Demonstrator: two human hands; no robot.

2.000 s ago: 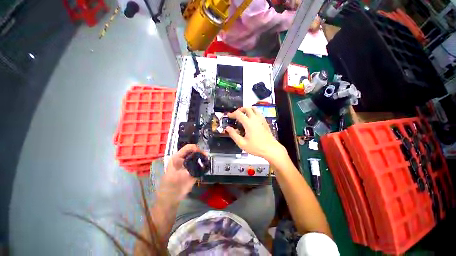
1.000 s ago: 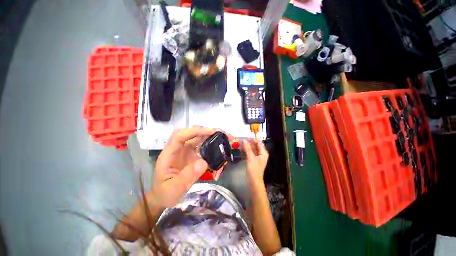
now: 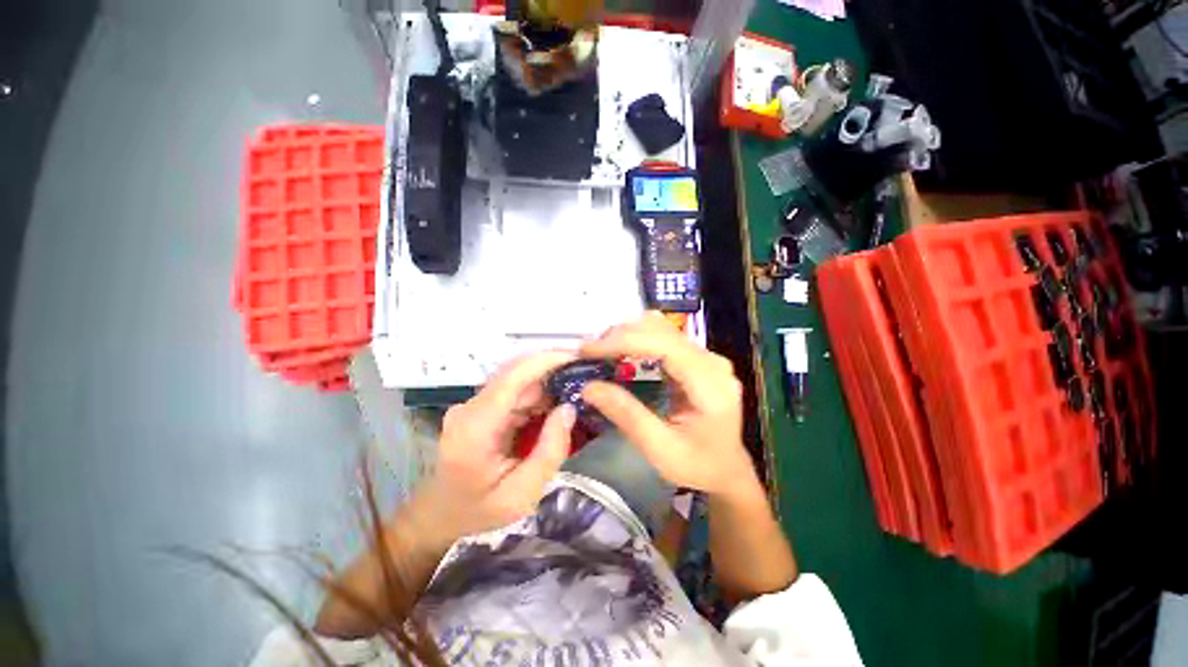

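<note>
A small black smartwatch unit (image 3: 577,379) is between my two hands, just over the front edge of the white press table. My left hand (image 3: 502,437) holds it from the left with thumb and fingers. My right hand (image 3: 675,407) grips it from the right, thumb on its near face. The fingers hide parts of the unit. The dark blue handheld tester (image 3: 666,240) lies on the table's right side with its screen lit. The press fixture (image 3: 545,127) is at the back, with its nest under the yellow cylinder (image 3: 560,13).
A long black bar (image 3: 435,175) stands left on the white table (image 3: 560,267). A black block (image 3: 654,124) lies behind the tester. Red trays (image 3: 313,241) are at floor level left. Stacked red trays (image 3: 990,391), a syringe (image 3: 795,371) and small bottles (image 3: 823,98) are on the green bench.
My right hand has come up from beside the tester's cable onto the unit, which is now tilted flatter. The fixture's nest now shows farther back, under the yellow cylinder.
</note>
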